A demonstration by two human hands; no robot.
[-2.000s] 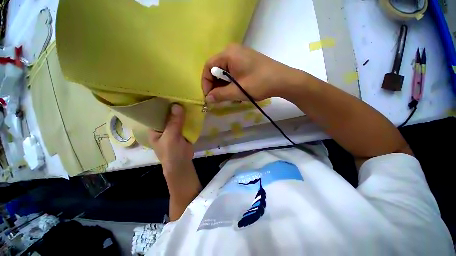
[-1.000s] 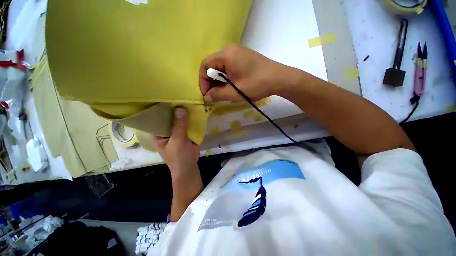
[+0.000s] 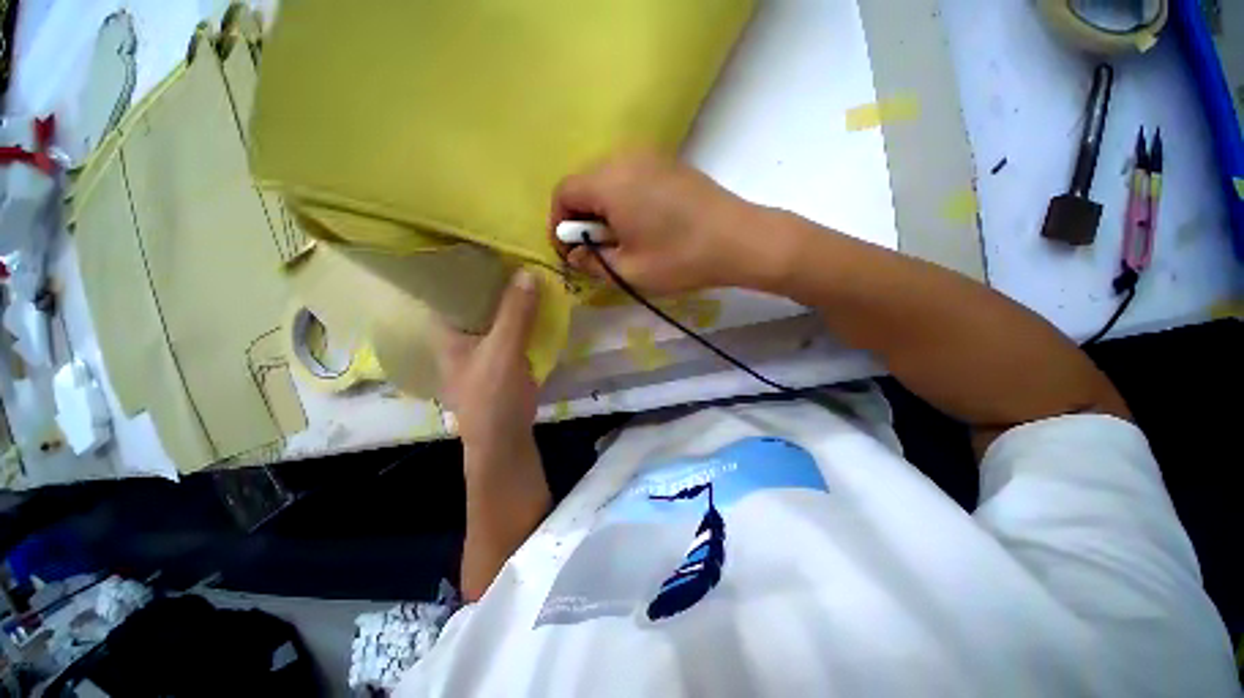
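Note:
A large yellow panel (image 3: pixel 491 109) lies in front of me, its near edge folded so the beige side shows. A stitched seam (image 3: pixel 409 226) runs along that edge. My left hand (image 3: pixel 494 368) grips the folded edge from below, thumb on top. My right hand (image 3: pixel 655 225) is closed around a white-handled tool (image 3: pixel 583 233) with a black cord, at the right end of the seam. The tool's tip is hidden by my fingers. A small dark cluster (image 3: pixel 573 282) shows on the seam just below them.
Marked beige panels (image 3: pixel 178 314) and a tape roll (image 3: pixel 322 349) lie left. At right lie a square-headed tool (image 3: pixel 1074 216), pink-handled snips (image 3: pixel 1139 218) and another tape roll (image 3: pixel 1112 25). Yellow tape (image 3: pixel 881 113) is on the white board (image 3: pixel 791 109). A black cord crosses the table edge.
The yellow panel has shifted right and its seam now slopes down to the right. My left hand has moved slightly up and right. My right hand is slightly lower, with the white handle tilted differently.

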